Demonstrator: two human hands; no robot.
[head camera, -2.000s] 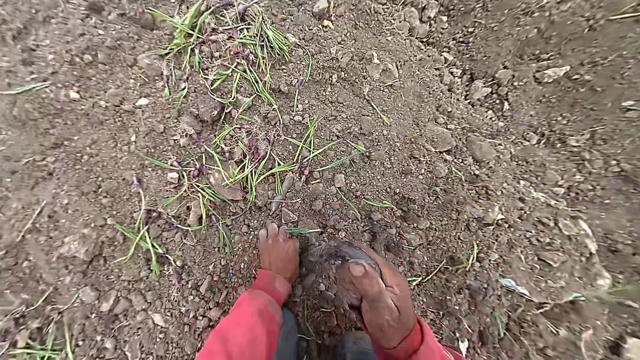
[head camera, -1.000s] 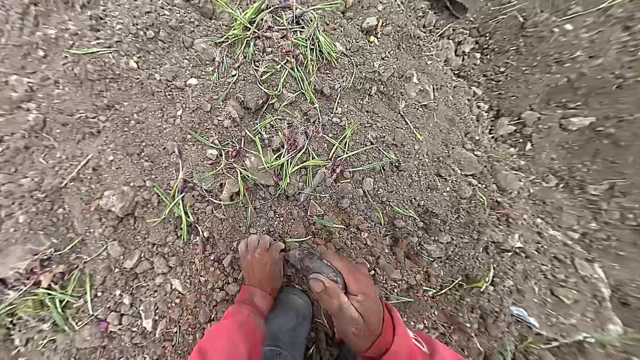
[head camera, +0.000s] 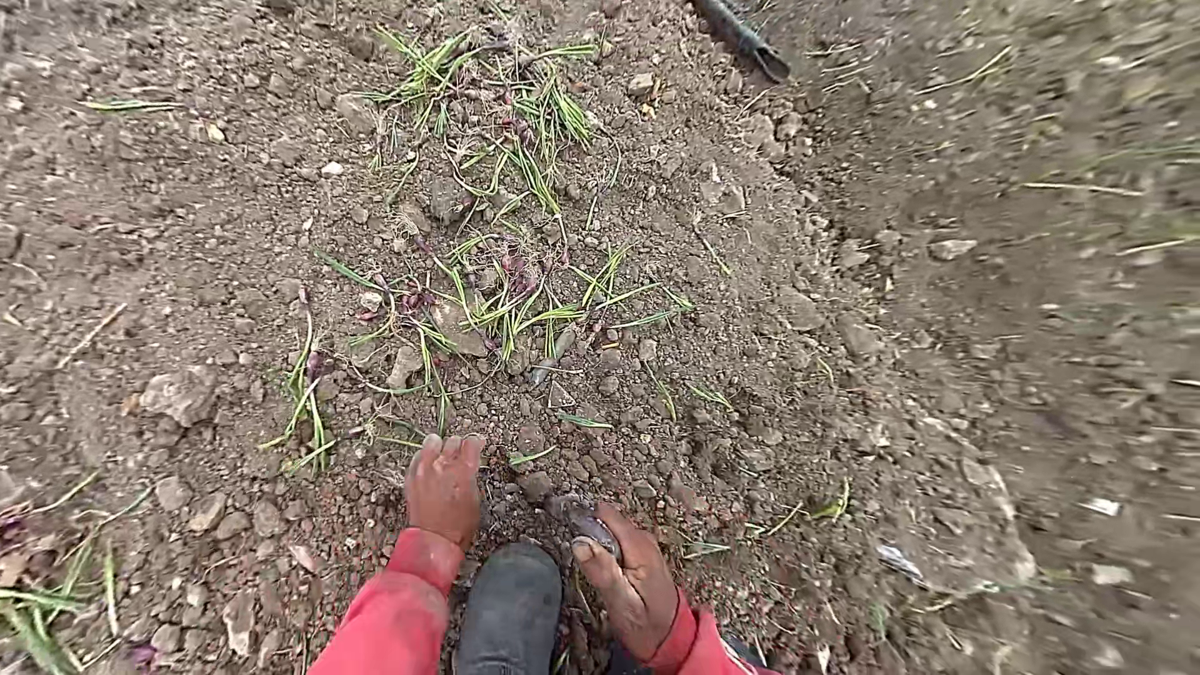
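My left hand (head camera: 444, 489) rests on the loose soil with its fingers curled downward; whether anything is under the fingers is hidden. My right hand (head camera: 630, 579) grips a smooth dark stone-like object (head camera: 589, 527), thumb on top, its far end against the soil. Just beyond both hands lie onion seedlings (head camera: 511, 281) with green leaves and purple bulbs. Another seedling (head camera: 305, 394) lies ahead and to the left of my left hand. A farther bunch of onion seedlings (head camera: 534, 112) is spread at the top middle.
A dark boot (head camera: 514, 605) stands between my hands. More green leaves (head camera: 42, 609) lie at the lower left. A dark hollow tube (head camera: 741, 37) is at the top right. Clods and stones (head camera: 180, 396) dot the soil, and a pale scrap (head camera: 900, 562) lies at right.
The boot between my hands shows more fully than two seconds ago. My right hand keeps its grip on the dark object. The view has shifted, bringing the dark tube further into the frame.
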